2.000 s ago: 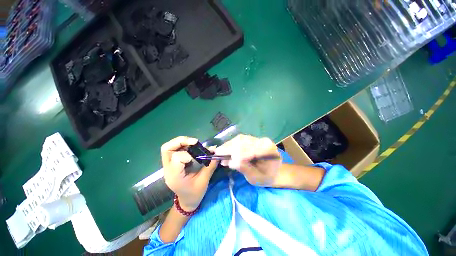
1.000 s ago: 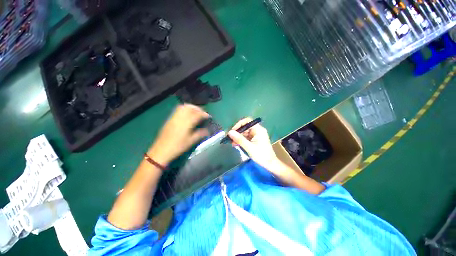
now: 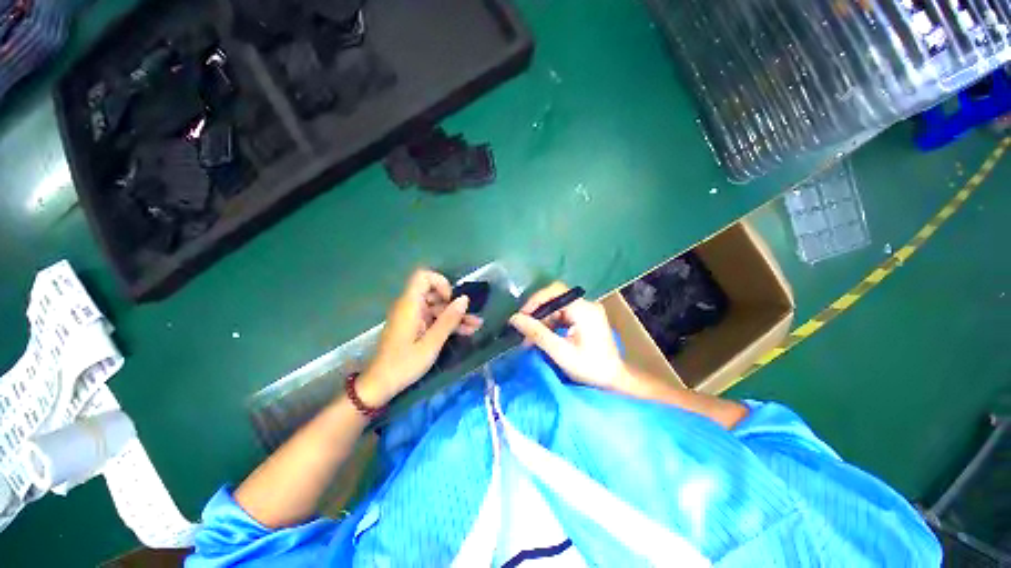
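My left hand holds a small black plastic part between thumb and fingers, above the adhesive sheet. My right hand holds a slim black pen-like tool by its shaft; the tool's tip points left toward the sheet, and a small adhesive piece at it cannot be made out. The long grey adhesive sheet with a white edge lies along the bench edge, partly covered by my left hand and forearm. Several loose black parts lie in a small pile beside the tray.
A black divided tray with heaped black parts is at upper left. A label roll with a curling strip is at left. An open carton with black parts is at right. Ribbed clear trays stand upper right, above an empty clear tray.
The black part held two seconds ago is out of my left hand; one second ago that hand reached by the loose parts. Now it is back over the sheet with a black part. The view has shifted.
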